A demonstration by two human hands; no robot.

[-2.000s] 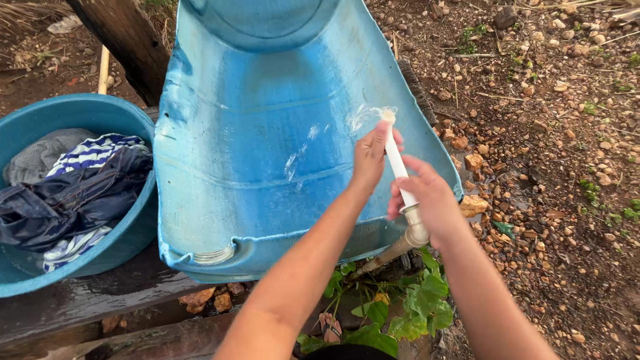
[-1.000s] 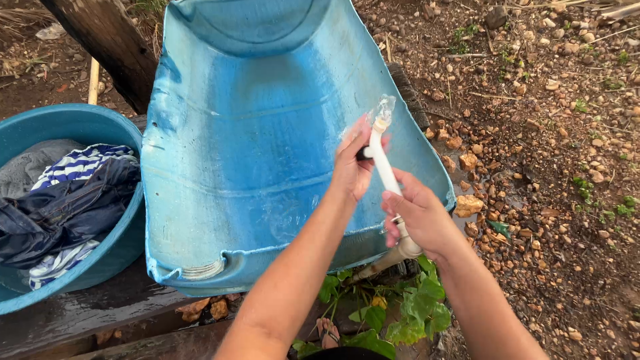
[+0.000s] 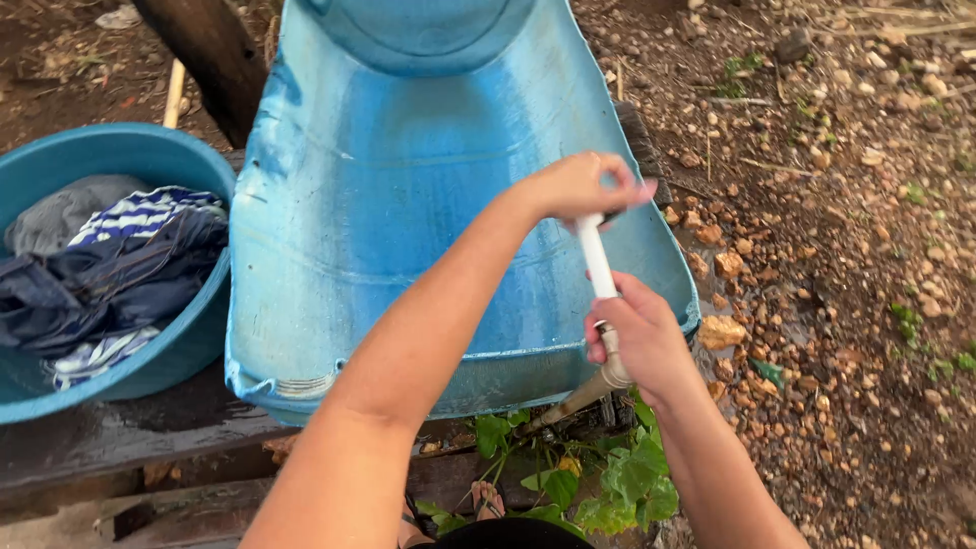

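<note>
A white plastic pipe [image 3: 596, 259] rises over the front right edge of a blue plastic trough [image 3: 427, 221], cut like a barrel half. My right hand [image 3: 633, 324] grips the pipe low down, near its joint with a beige pipe [image 3: 585, 393]. At the pipe's upper end is my left hand [image 3: 591, 187], blurred, its fingers curled over the top; whether it grips the tap end there cannot be seen. Water is not visible coming from the pipe. Left of the trough, a round blue basin [image 3: 194, 313] holds dark denim [image 3: 114, 282], striped cloth [image 3: 145, 213] and grey cloth [image 3: 65, 213].
Wet dark planks [image 3: 145, 435] lie under the basin and trough. A wooden post [image 3: 213, 61] stands behind, between them. Green leafy plants [image 3: 633, 488] grow below the trough's front edge, by my feet. Stony soil [image 3: 831, 320] spreads to the right.
My left hand has moved from the side of the pipe to over its upper end. Water splashing from that end in both earlier frames is no longer visible. My right hand stays low on the pipe.
</note>
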